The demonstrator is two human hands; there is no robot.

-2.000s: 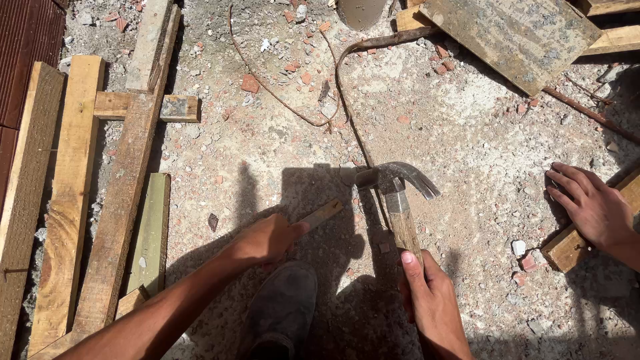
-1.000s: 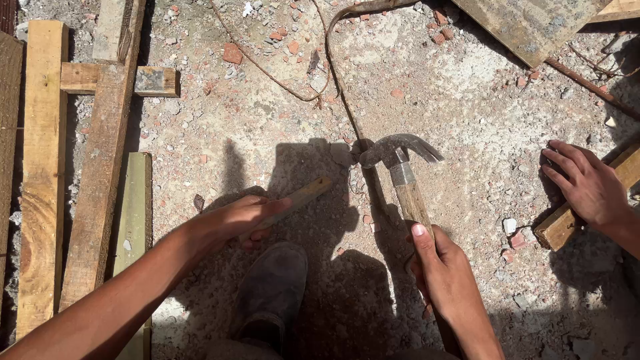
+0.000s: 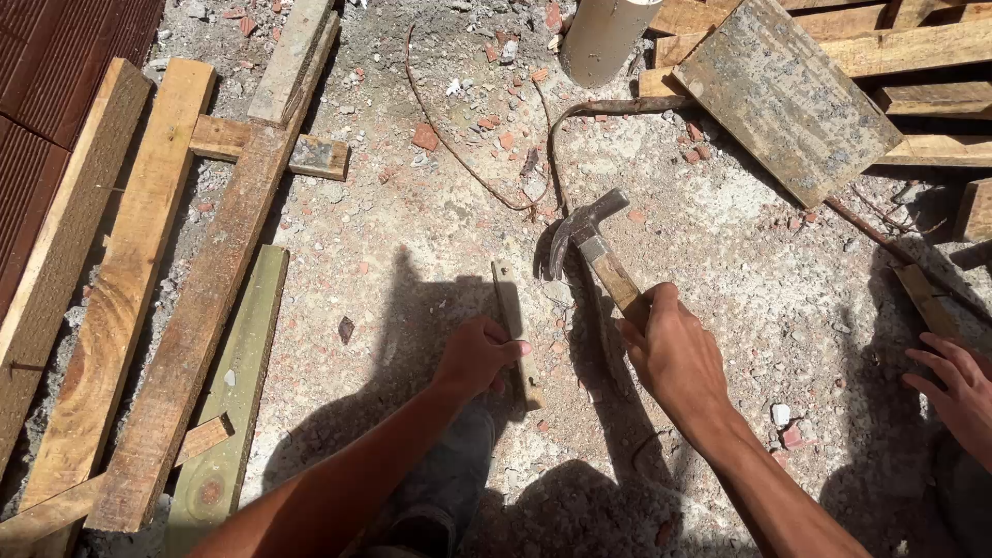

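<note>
My left hand [image 3: 480, 356] grips a short, thin wooden strip [image 3: 508, 298] near its middle, held over the rubble-strewn ground. Dark marks, perhaps nails or holes, show near both ends of the strip. To the right of it, my right hand [image 3: 678, 353] is closed around the wooden handle of a claw hammer [image 3: 590, 225]. The hammer's claw points down and left and its striking face up and right. Head and strip are apart. Part of the handle is hidden inside my fist.
Long timber boards [image 3: 194, 310] lie at left beside dark red ribbed tiles [image 3: 39, 155]. A cement-stained board [image 3: 790, 101] rests by stacked lumber at upper right, near a plastic pipe [image 3: 608, 39]. Bent strapping [image 3: 554, 147] crosses the ground. Another person's hand [image 3: 953, 380] is near a wood piece [image 3: 926, 298] at right.
The hammer in my right hand has turned over, its claw now toward the left. The strip in my left hand has swung from slanting to nearly upright in view. The other person's hand has shifted too.
</note>
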